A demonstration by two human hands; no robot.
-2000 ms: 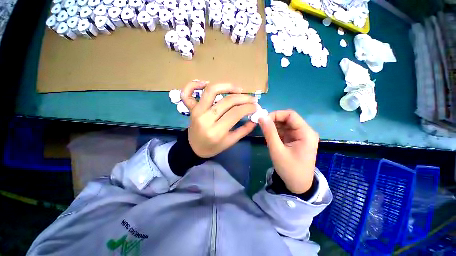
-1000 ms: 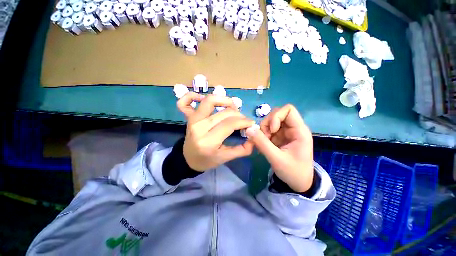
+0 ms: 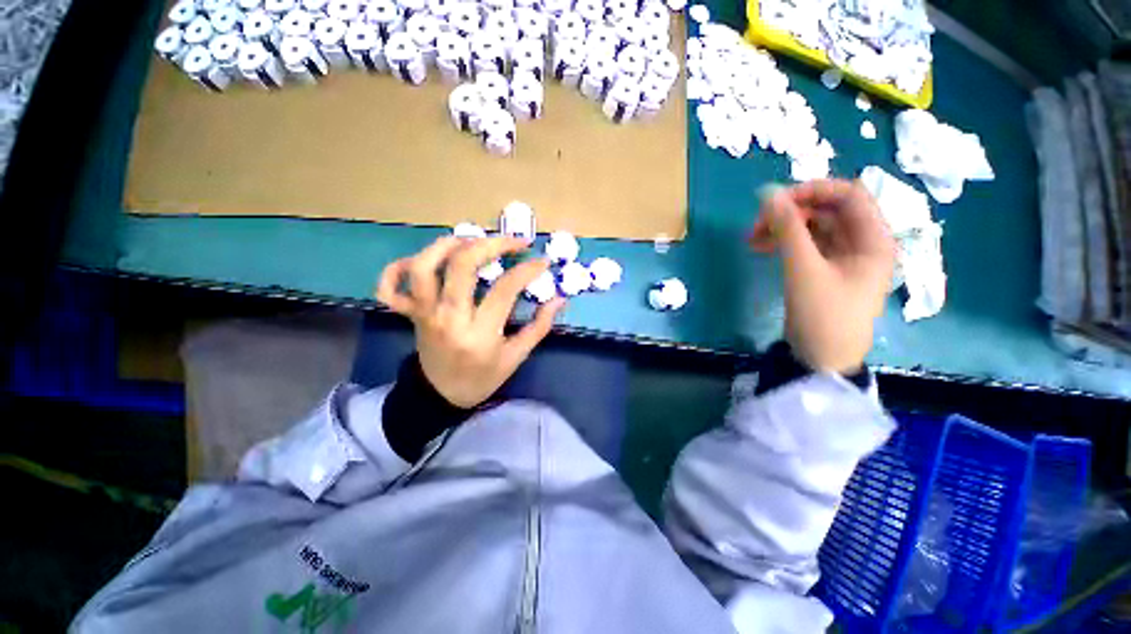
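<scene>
Several small white housings (image 3: 573,277) lie loosely grouped on the green bench by the front edge of the cardboard sheet. One more housing (image 3: 667,294) lies apart to their right. My left hand (image 3: 465,320) is over the left part of this group with its fingers spread, and partly hides some pieces. My right hand (image 3: 829,263) is raised over the bench at the right, blurred, thumb and index fingertips close together; whether a small piece is between them cannot be told. A loose heap of flat white pieces (image 3: 744,99) lies beyond it.
Many white housings (image 3: 403,56) stand in rows on the back of the cardboard sheet (image 3: 310,161). A yellow tray (image 3: 843,77) of white pieces is at the back right. Crumpled white tissues (image 3: 939,155) lie right. Blue baskets (image 3: 936,520) are below the bench; upright grey-brown stacked edges (image 3: 1079,204) stand far right.
My hands were together around a small white piece and are now apart. My left hand has opened and moved slightly left; my right hand has moved up and right toward the flat pieces.
</scene>
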